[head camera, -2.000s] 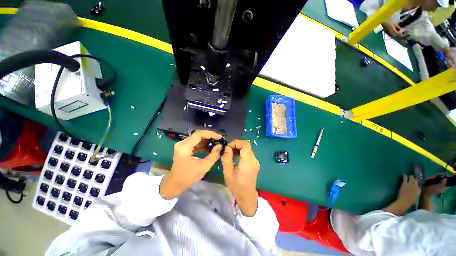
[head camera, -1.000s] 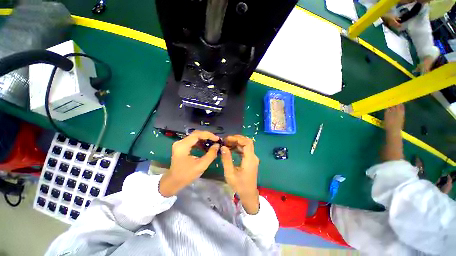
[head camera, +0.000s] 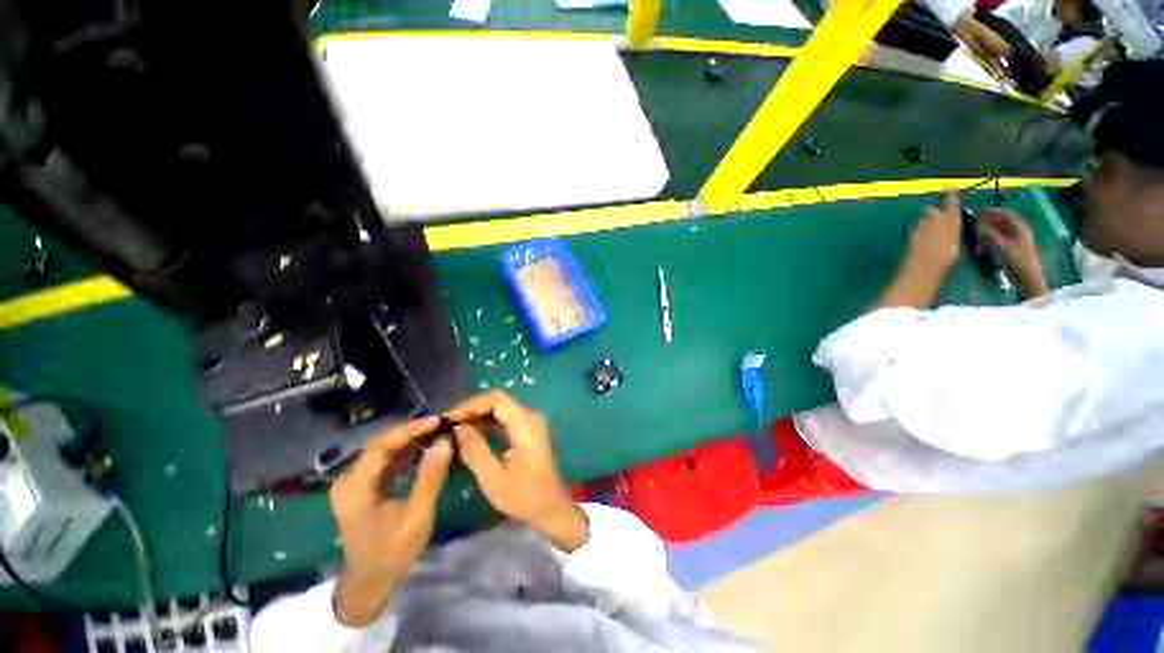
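Note:
A small black unit is held between the fingertips of both hands, in front of the press base; the fingers hide most of it. My left hand grips it from the left and my right hand from the right. The black bench press stands at the upper left, with pale slivers on its fixture. A blue bin with pale contents is right of the press. Another black unit lies on the bench below the bin.
A thin silvery stick and a blue item lie to the right. Pale slivers are scattered by the bin. A white box unit and white tray are lower left. Another person works at the right. A yellow post rises behind.
The view has turned to the right, so the press and bench things appear further left. Both hands still hold the black unit. The other person at the right now shows head and both hands.

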